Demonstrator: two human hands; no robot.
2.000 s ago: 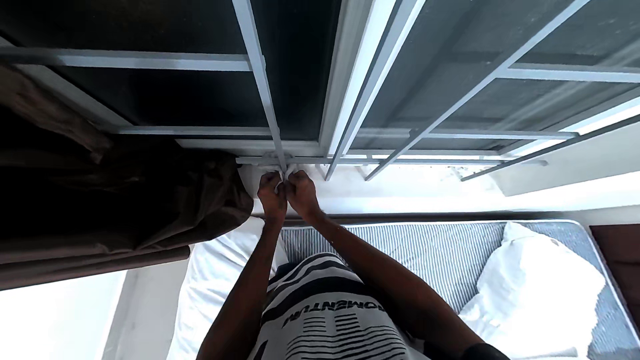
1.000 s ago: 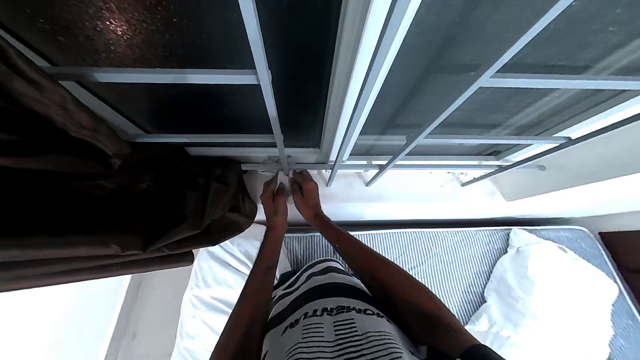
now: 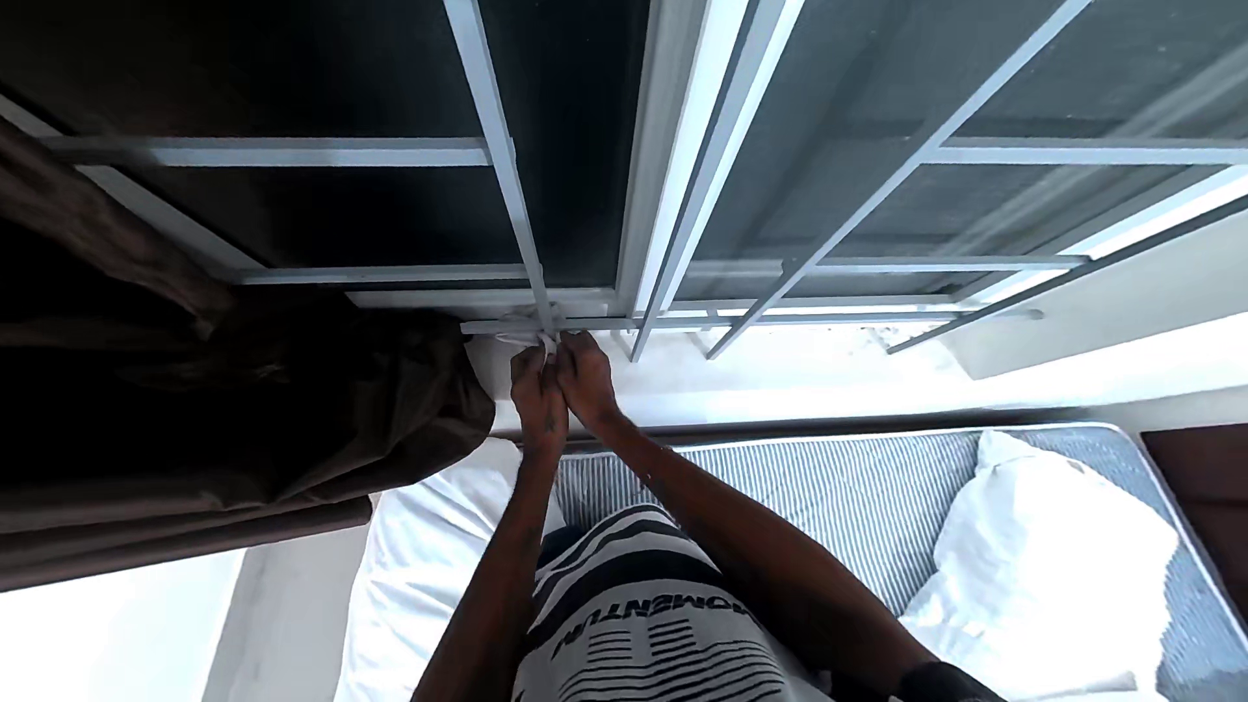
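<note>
My left hand [image 3: 538, 392] and my right hand [image 3: 587, 380] are side by side at the foot of a window grille bar [image 3: 505, 166]. The fingers of both close on a thin white cord or strip [image 3: 526, 337], looped around the bar where it meets the lower horizontal rail [image 3: 604, 323]. The fingertips partly hide the cord, so whether it is knotted cannot be told. A dark brown curtain [image 3: 390, 409] hangs bunched just left of my left hand.
Behind the grille are sliding window panes [image 3: 829, 117]. The white sill [image 3: 760, 375] runs below. A striped mattress [image 3: 829, 487] lies under my arms, with a white pillow [image 3: 1053, 575] at the right and white bedding [image 3: 419, 556] at the left.
Both hands remain at the same spot on the grille bar. Their fingers have shifted slightly on the white cord.
</note>
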